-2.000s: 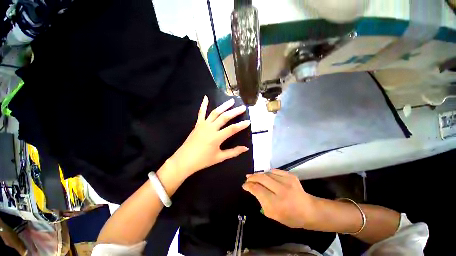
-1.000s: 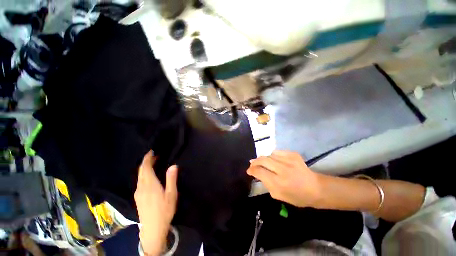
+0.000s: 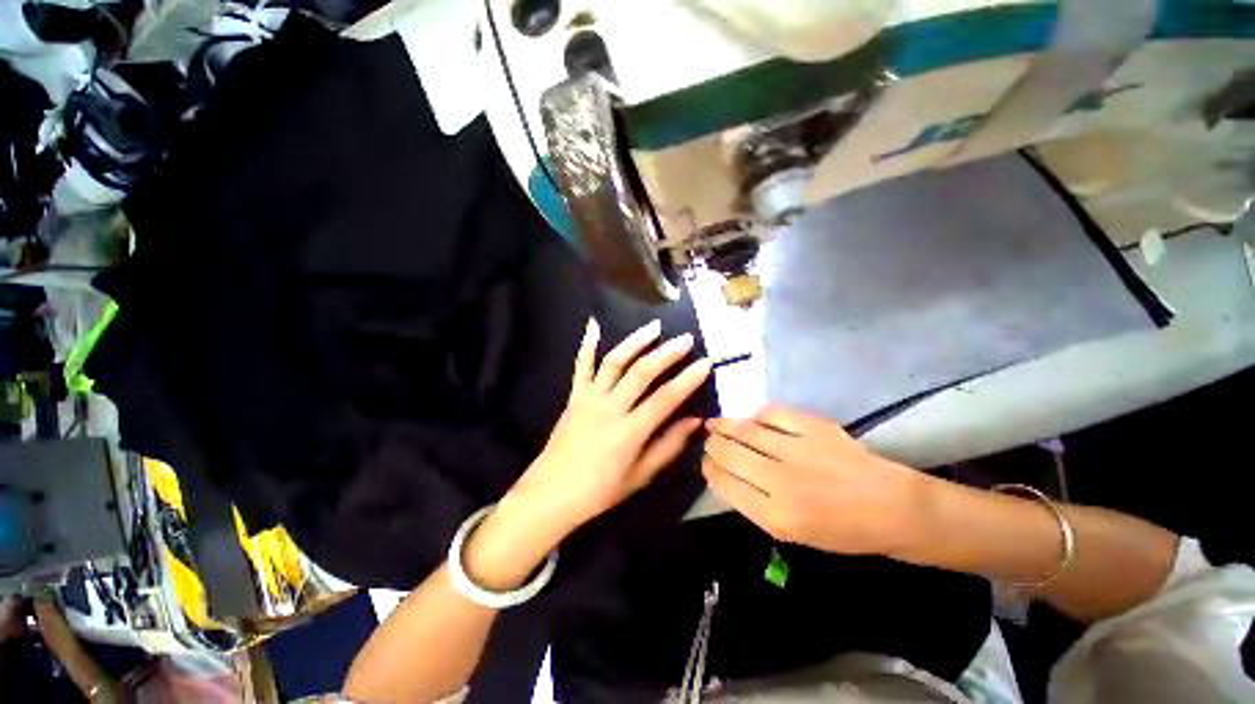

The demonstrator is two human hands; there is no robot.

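Observation:
A large black garment panel point(image 3: 372, 303) lies left of the needle and hangs toward the lap. My left hand point(image 3: 615, 424) is flat on it with fingers spread, just below the presser foot point(image 3: 725, 255). My right hand point(image 3: 812, 481) has its fingers together at the panel's right edge, near the left fingertips; it appears to pinch the edge, though the fingers hide the grip. The white sewing machine head point(image 3: 950, 124) with a teal stripe stands above, with a shiny metal bar point(image 3: 602, 186) at its front.
Grey wedge-shaped pieces point(image 3: 950, 296) with black edges lie on the machine bed point(image 3: 950, 429) right of the needle. A green tag point(image 3: 776, 567) hangs by the lap. Yellow and black items point(image 3: 172, 550) are at the lower left. Another person's arm point(image 3: 66, 646) shows at the far lower left.
My left hand has moved from the lower left of the panel up and right, and now lies flat near the presser foot. My right hand stays at the panel's edge. The view has shifted slightly.

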